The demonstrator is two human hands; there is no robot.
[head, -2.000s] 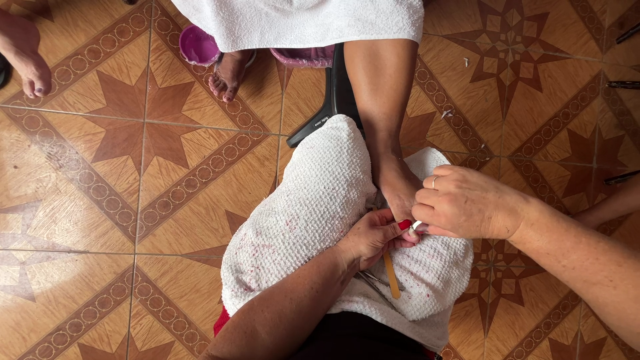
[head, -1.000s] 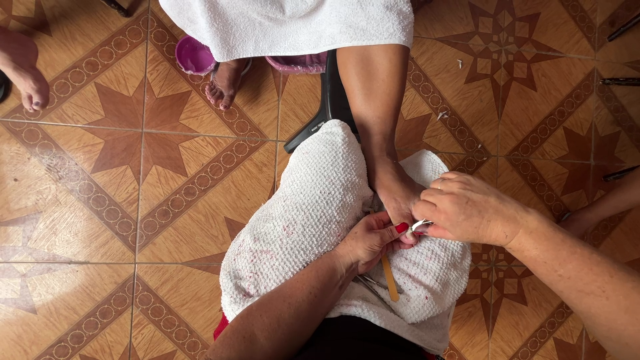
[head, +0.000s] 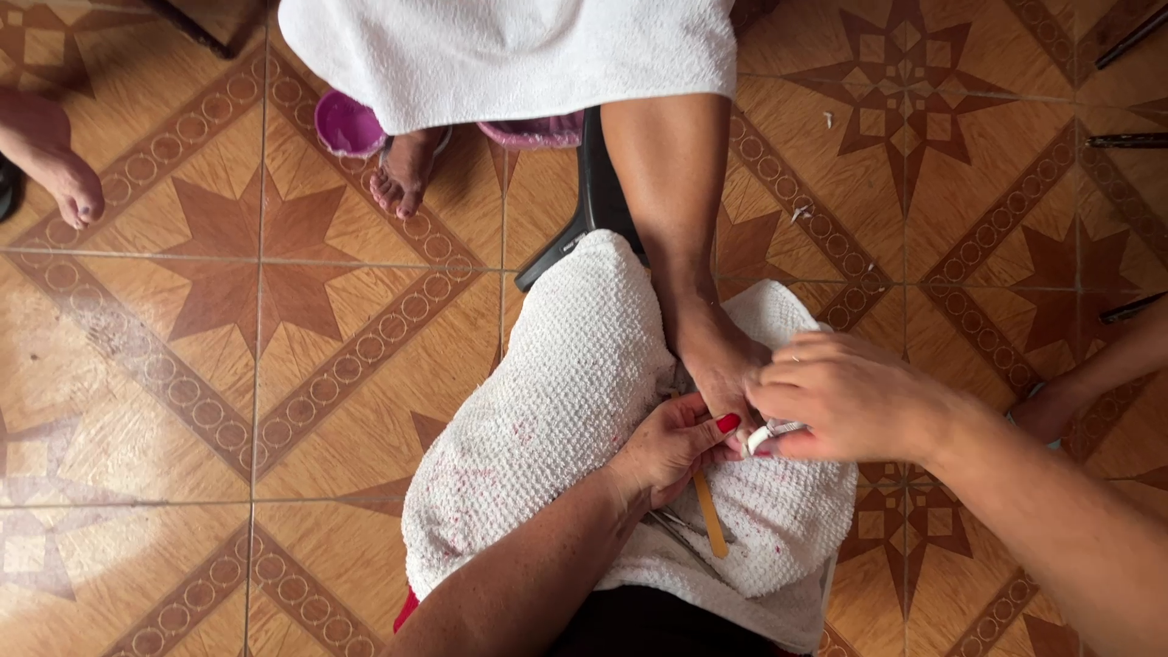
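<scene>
Another person's bare foot rests on a white textured towel with reddish specks, laid over my lap. My left hand, with a red thumbnail, grips the toes from the left. From the right, my right hand, wearing a ring, is closed around a small white and silvery item at the toes; its exact kind is unclear. Below my left hand a yellow-orange flat stick, perhaps a nail file, lies on the towel beside thin metal tools, partly hidden by my hand.
A white towel covers the other person's lap. Behind are a purple bowl, a pink basin and a black support. Other bare feet stand at left and right. Small white scraps lie on the tiled floor.
My right hand has shifted slightly and tilted at the toes, still with the white item. My left hand keeps its hold on the toes.
</scene>
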